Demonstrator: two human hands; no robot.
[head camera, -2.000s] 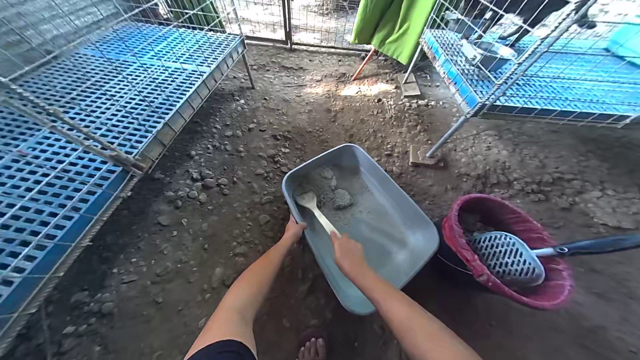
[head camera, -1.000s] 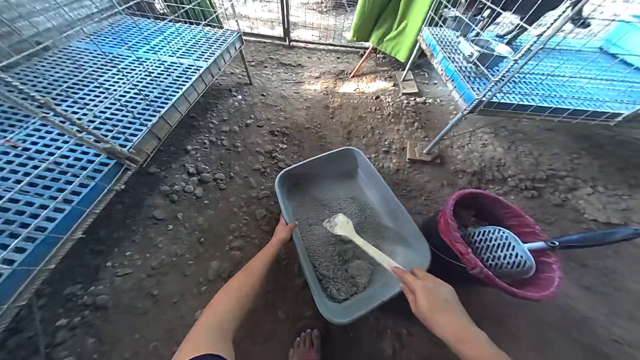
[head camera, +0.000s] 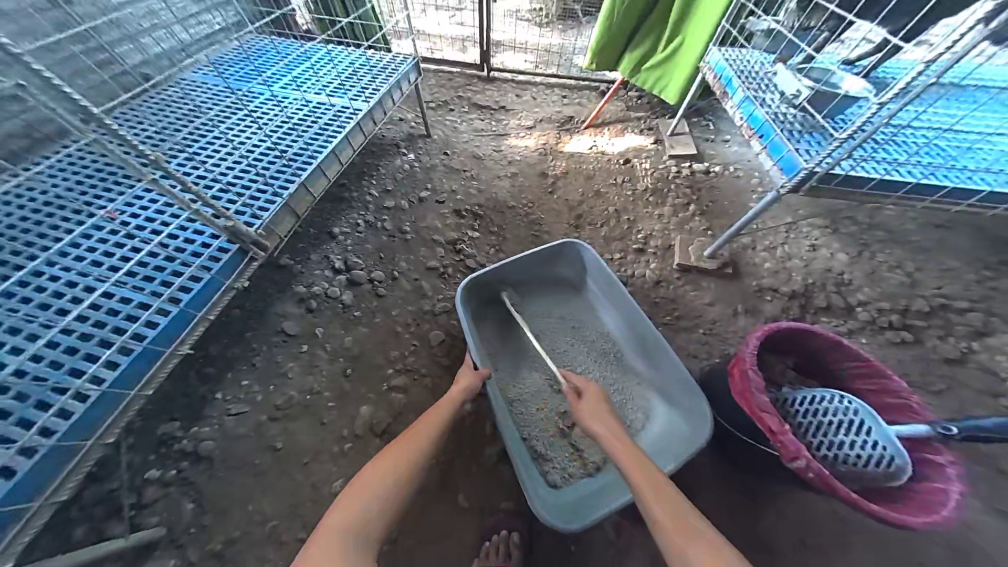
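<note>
A grey plastic litter tray (head camera: 677, 409) with grainy grey litter (head camera: 583, 354) in it lies below me at the middle. My left hand (head camera: 470, 379) grips its left rim. In my right hand (head camera: 589, 402), over the tray, is the handle of a pale spatula-like tool (head camera: 532, 339). The tool is seen edge-on, its far end at the tray's upper left wall. Darker clumps and bits lie in the litter near the tray's lower end. To the right, a slotted metal litter scoop (head camera: 846, 433) with a dark handle rests in a bucket lined with a red plastic bag (head camera: 799, 339).
Raised wire cages with blue slatted floors stand at left (head camera: 307, 87) and right (head camera: 929, 157). A leg of the right cage rests on a small block (head camera: 703, 256). Green cloth (head camera: 657, 47) hangs by the wire gate at the back. Stones dot the dirt ground, and my foot (head camera: 500, 549) shows below.
My right hand has moved the tool from the tray's lower right toward its upper left, turning it edge-on. The litter, heaped low in the tray a second ago, is now spread further up.
</note>
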